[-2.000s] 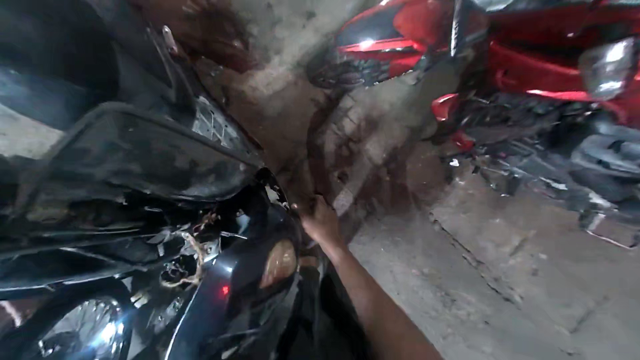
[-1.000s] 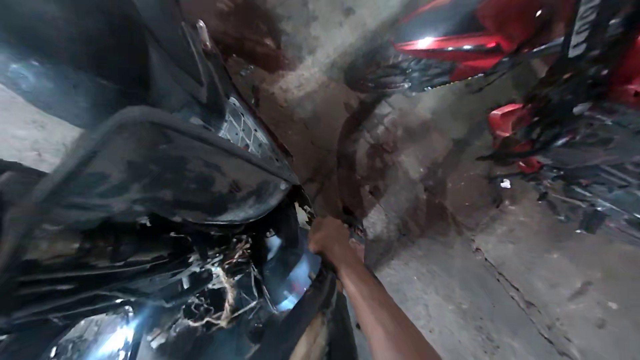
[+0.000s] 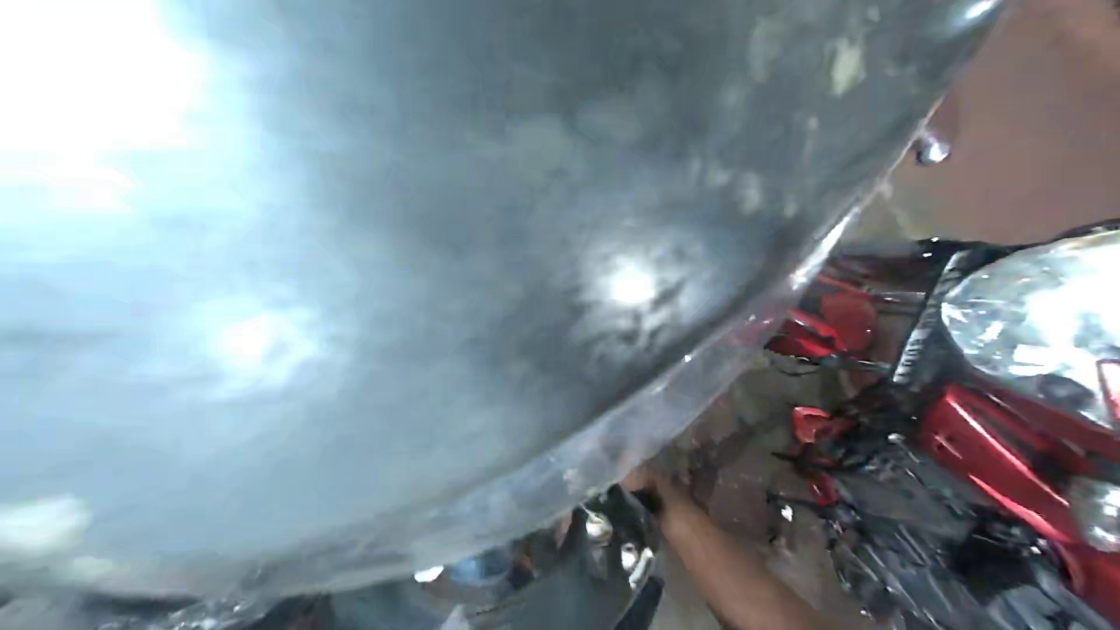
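A large dark, glossy motorcycle seat or panel (image 3: 420, 262), too close to name for certain, fills the left and middle of the head view. Beneath its lower right edge, my right hand (image 3: 646, 483) shows only in part, with the forearm running down to the right. The hand is beside dark and metal motorcycle parts (image 3: 612, 538); its fingers are hidden, so I cannot tell what it grips. My left hand is out of view.
A red motorcycle (image 3: 1006, 464) with a clear headlamp (image 3: 1041, 315) stands at the right. Other red and black vehicle parts (image 3: 831, 324) lie beyond the dark edge. Stained concrete floor (image 3: 731, 490) shows between the vehicles.
The large glossy surface now covers most of the view, which has shifted strongly. My right hand, visible beside the black motorcycle a second ago, is now mostly hidden under its edge.
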